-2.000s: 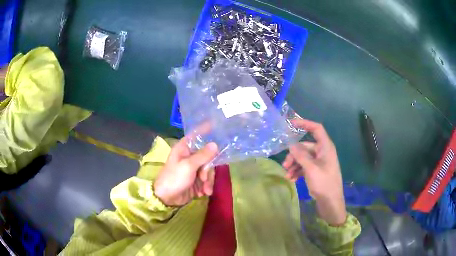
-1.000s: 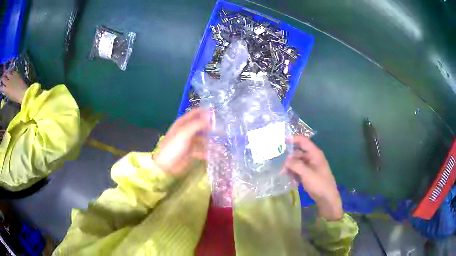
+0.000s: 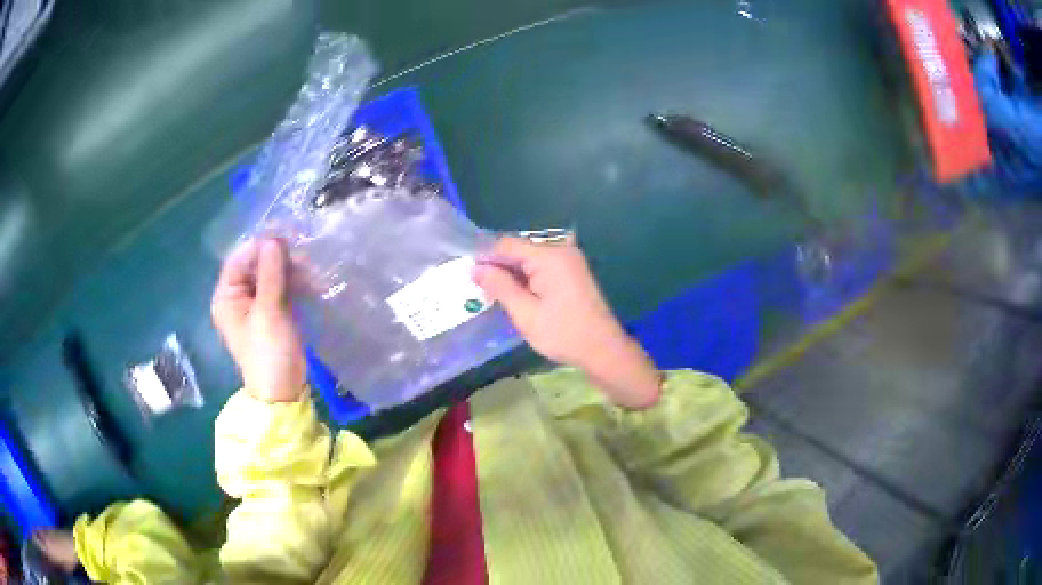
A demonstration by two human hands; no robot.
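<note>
A large clear plastic bag [image 3: 377, 257] with a white label is spread between my hands and looks flattened. My left hand [image 3: 261, 314] pinches its left side, and a crinkled part of it sticks up and away. My right hand [image 3: 554, 303] pinches the right edge beside the label. Behind and under the bag is a blue tray [image 3: 427, 131] with small metal parts [image 3: 377, 166] heaped in it. The bag hides much of the tray.
A small labelled bag [image 3: 163, 382] lies on the green bench top at left. Dark slim tools lie at far left [image 3: 94, 400] and at right [image 3: 714, 149]. A red-orange box [image 3: 939, 86] is at upper right. Another person's yellow sleeve [image 3: 137, 543] is at lower left.
The view has turned, so the tray now lies left of centre and the red-orange box at upper right. The bag is spread wider, with its crinkled end up to the left.
</note>
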